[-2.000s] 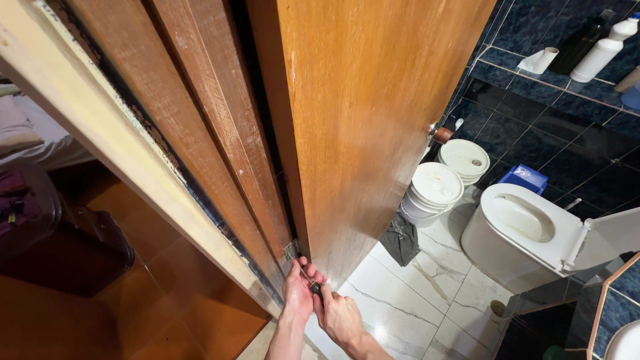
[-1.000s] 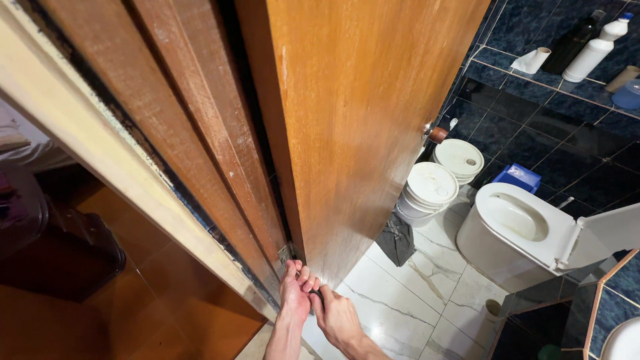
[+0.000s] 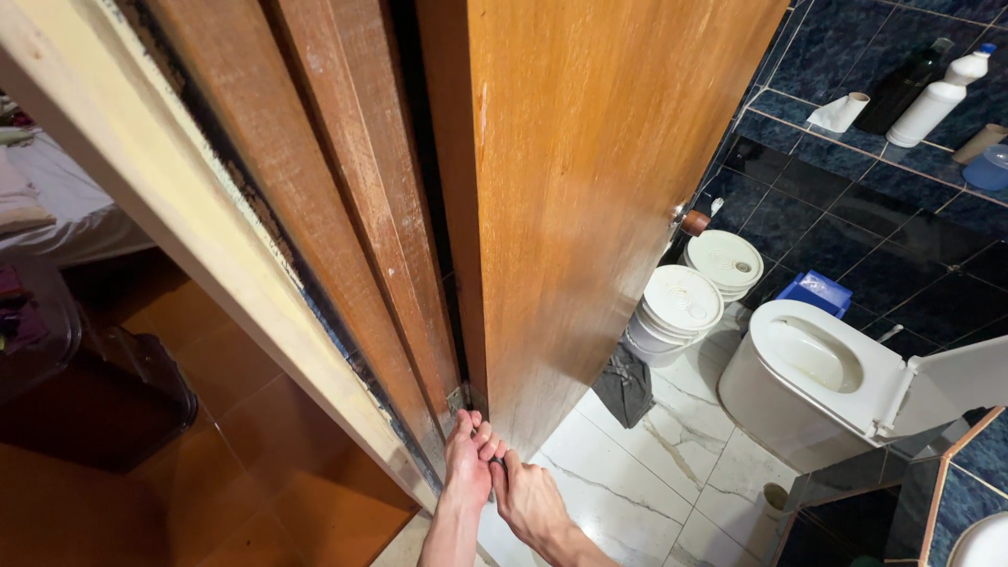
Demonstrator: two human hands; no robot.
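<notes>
My left hand (image 3: pixel 468 465) is at the lower hinge (image 3: pixel 457 398), its fingertips just below the metal leaf, between the wooden door frame (image 3: pixel 346 157) and the edge of the brown wooden door (image 3: pixel 583 173). Close against it, my right hand (image 3: pixel 529 494) has its thumb and fingers closed on the dark handle of a small tool (image 3: pixel 498 461), probably a screwdriver. The fingers of both hands cover most of this tool. Whether the left fingers also grip its shaft cannot be told. The door stands ajar, with a round wooden knob (image 3: pixel 694 223) at its far edge.
Beyond the door are white lidded buckets (image 3: pixel 682 299), a black plastic bag (image 3: pixel 624 387), a blue container (image 3: pixel 816 292) and a toilet (image 3: pixel 811 370). Bottles (image 3: pixel 937 102) stand on a tiled ledge. At left, a dark plastic bin (image 3: pixel 94 394) sits on the brown floor near a bed (image 3: pixel 71 197).
The tool's dark handle, plainly seen between my hands two seconds ago, is now mostly covered by my fingers. Both hands stay at the lower hinge.
</notes>
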